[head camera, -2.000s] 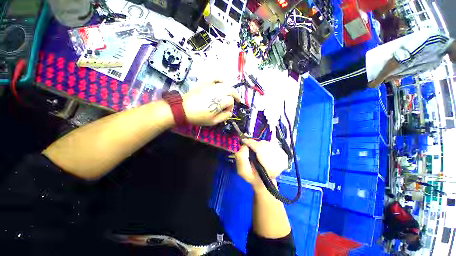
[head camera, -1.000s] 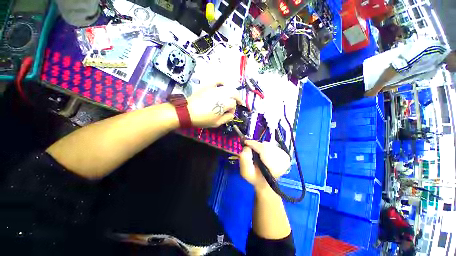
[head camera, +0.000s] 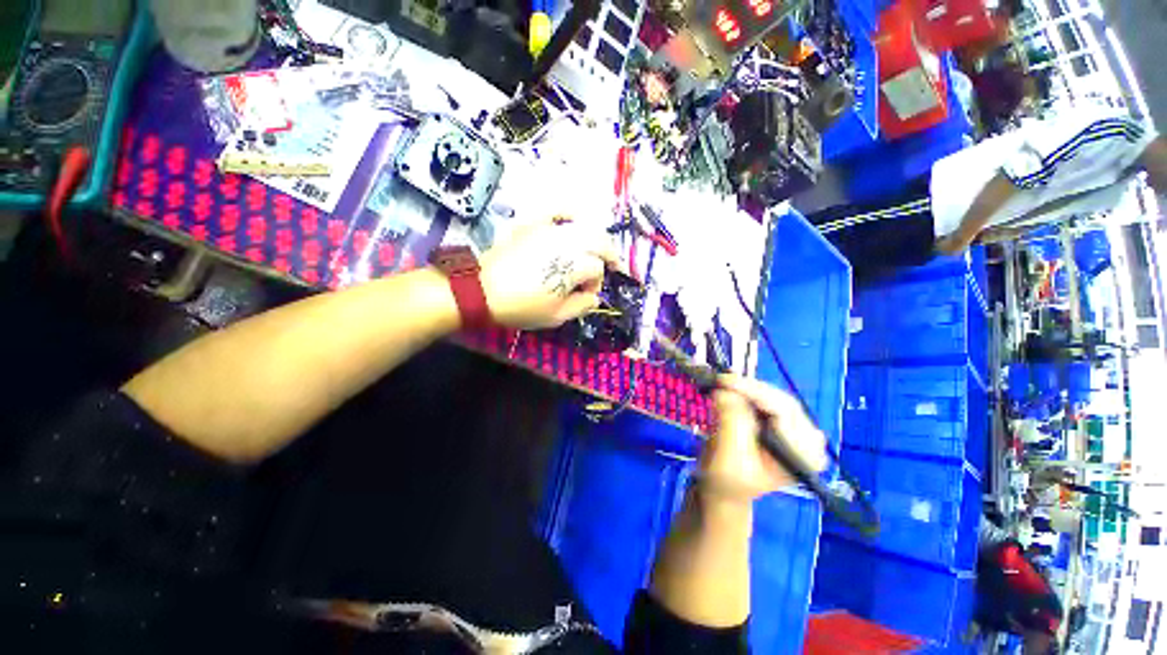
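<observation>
My left hand (head camera: 548, 275), with a dark red band at the wrist, holds a small black housing (head camera: 612, 311) at the bench's front edge. Yellow wires show at its open side, and the fingers hide part of it. My right hand (head camera: 755, 439) grips a dark soldering iron (head camera: 783, 448), slightly blurred. Its thin tip points up and left toward the housing, apart from it. The iron's dark cable trails from the lower right up past the blue tote.
A grey-black subassembly (head camera: 451, 164) lies left of the hands. Red and black clip leads (head camera: 650, 228) lie behind them. A teal multimeter (head camera: 58, 96) is far left. A blue tote (head camera: 804, 339) stands right of the bench. A person (head camera: 1024, 173) stands beyond it.
My right hand has moved right and slightly down with the soldering iron, so its tip is now farther from the housing. My left hand has stayed nearly still.
</observation>
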